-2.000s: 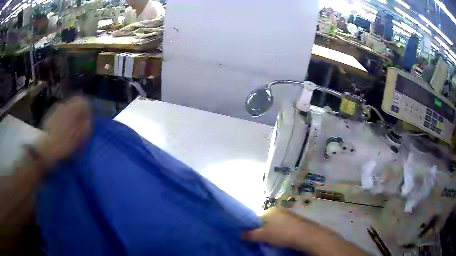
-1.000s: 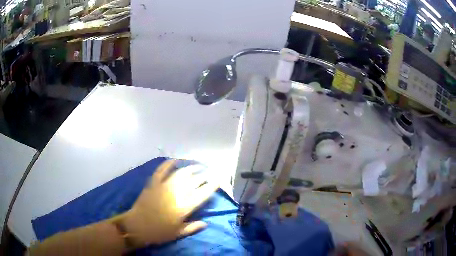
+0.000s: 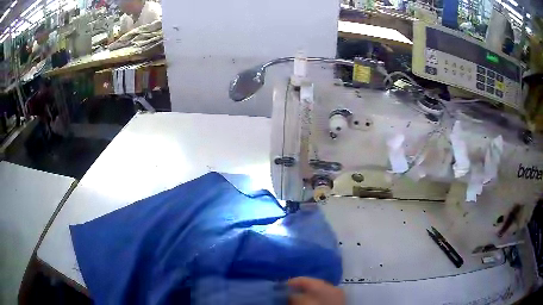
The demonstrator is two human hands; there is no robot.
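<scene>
A mid-blue garment (image 3: 178, 238) lies spread and creased on the white table, its right part under the needle area (image 3: 292, 207) of the off-white sewing machine (image 3: 381, 131). My right hand (image 3: 318, 291) is at the bottom edge, partly cut off, with its fingers closed on a blurred fold of the garment. My left hand is not in view. The lamp light falls on the cloth just left of the needle.
Dark thread snips (image 3: 445, 246) lie on the machine bed at right. A lamp (image 3: 246, 84) on a gooseneck hangs above. A control panel (image 3: 467, 62) stands top right. White scraps (image 3: 458, 150) hang on the machine arm. A person (image 3: 140, 15) sits at the back left.
My left hand has left the cloth and gone out of view. My right hand has come further into view at the bottom with a garment fold. The camera view has shifted.
</scene>
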